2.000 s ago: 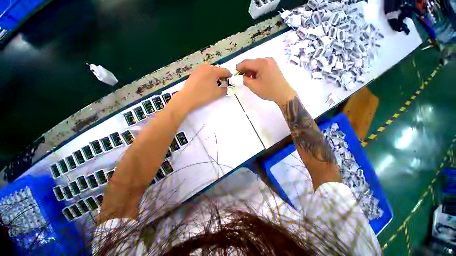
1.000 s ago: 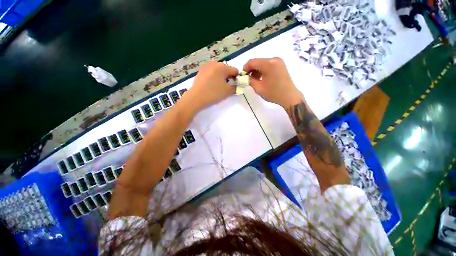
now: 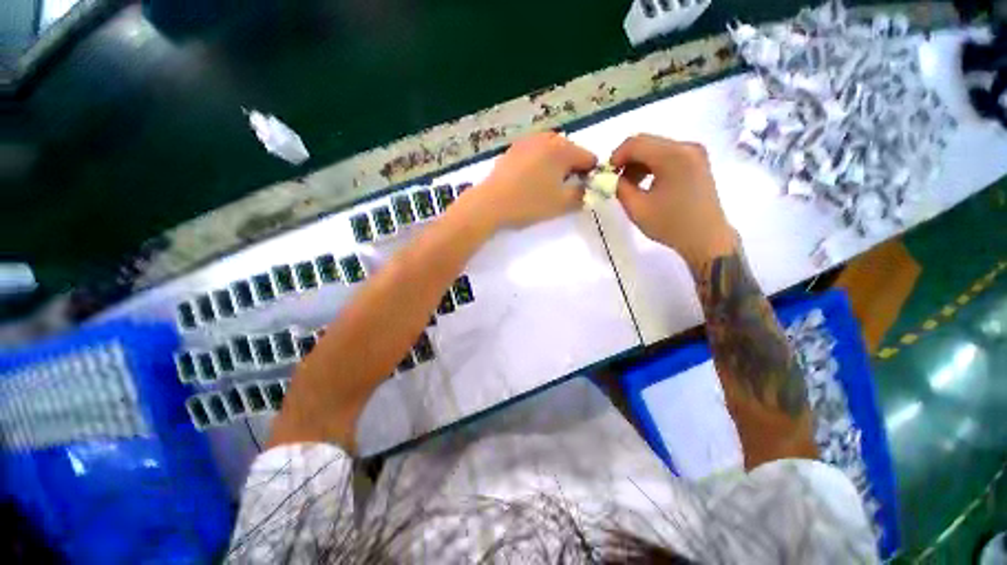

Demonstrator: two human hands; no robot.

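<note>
A small white plastic piece (image 3: 602,185) is held between the fingertips of both hands above the white bench, near its seam. My left hand (image 3: 541,179) grips it from the left, and my right hand (image 3: 668,190) grips it from the right. The fingers hide part of it, and its details are blurred. Rows of small dark-faced inserts with pale edges (image 3: 265,284) lie on the bench to the left, partly hidden by my left forearm. A loose pile of white housings (image 3: 845,121) lies at the bench's right.
Beyond the worn side rail (image 3: 442,149), the dark green belt (image 3: 387,66) carries a white unit (image 3: 276,137) and a multi-slot white block (image 3: 665,18). A blue bin (image 3: 166,475) is at far left. A blue crate (image 3: 861,364) is at right by a brown block (image 3: 880,289).
The view has turned, so the bench and hands appear further right. Both hands still hold the small white piece together. Another white thing now shows at the left edge on the belt.
</note>
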